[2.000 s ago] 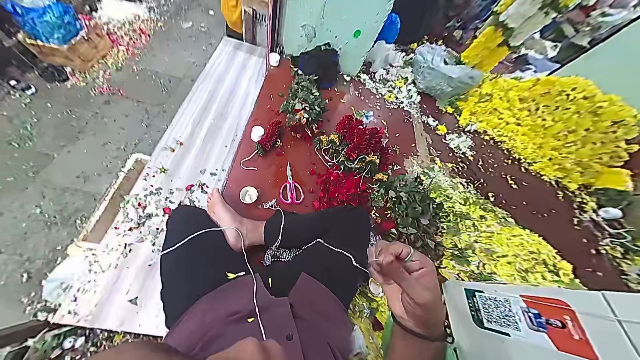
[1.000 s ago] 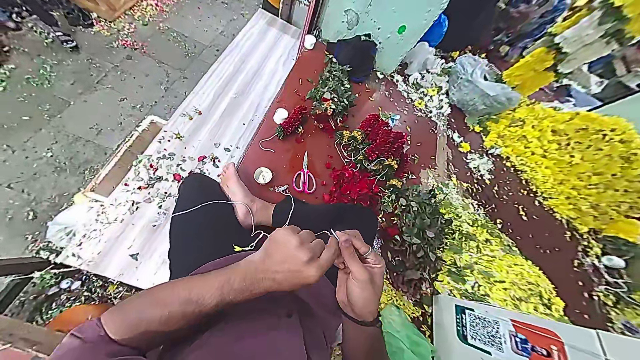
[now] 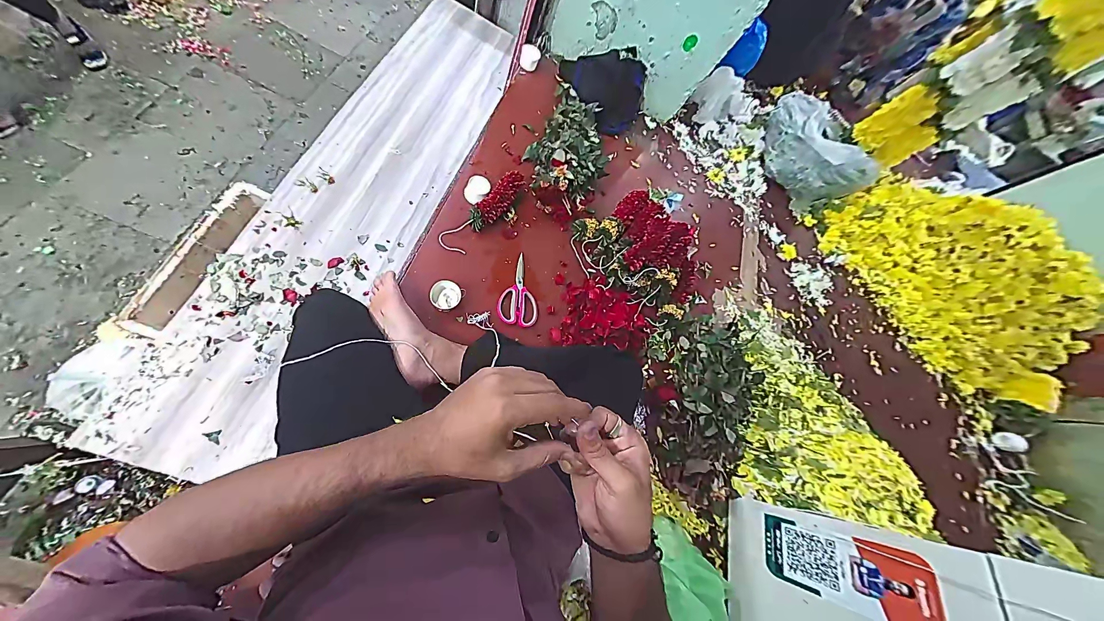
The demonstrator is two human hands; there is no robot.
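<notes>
My left hand point(image 3: 504, 423) and my right hand point(image 3: 611, 470) meet fingertip to fingertip above my lap. A thin white thread point(image 3: 405, 345) runs over my left leg and foot toward my left hand, and a short piece of thread shows between the hands. The fingers of both are pinched on it; the exact grip is partly hidden. Pink-handled scissors point(image 3: 517, 304) lie on the red surface beyond my legs. Beside them are a small white cup point(image 3: 445, 295), a tangle of white thread point(image 3: 479, 320), loose red petals point(image 3: 595, 315) and red flower garlands point(image 3: 651, 233).
A short red flower string point(image 3: 498, 200) and green leafy stems point(image 3: 567, 147) lie farther back. Yellow flowers point(image 3: 957, 285) are heaped at right, with leaves point(image 3: 707, 379) beside my right knee. A white box point(image 3: 862, 561) bearing a printed code stands at lower right; a plastic bag point(image 3: 811, 147) lies behind.
Two seconds ago my right hand held the thread at the right, apart from my left hand, which was barely in view. My left hand has come up to meet it. The view has shifted.
</notes>
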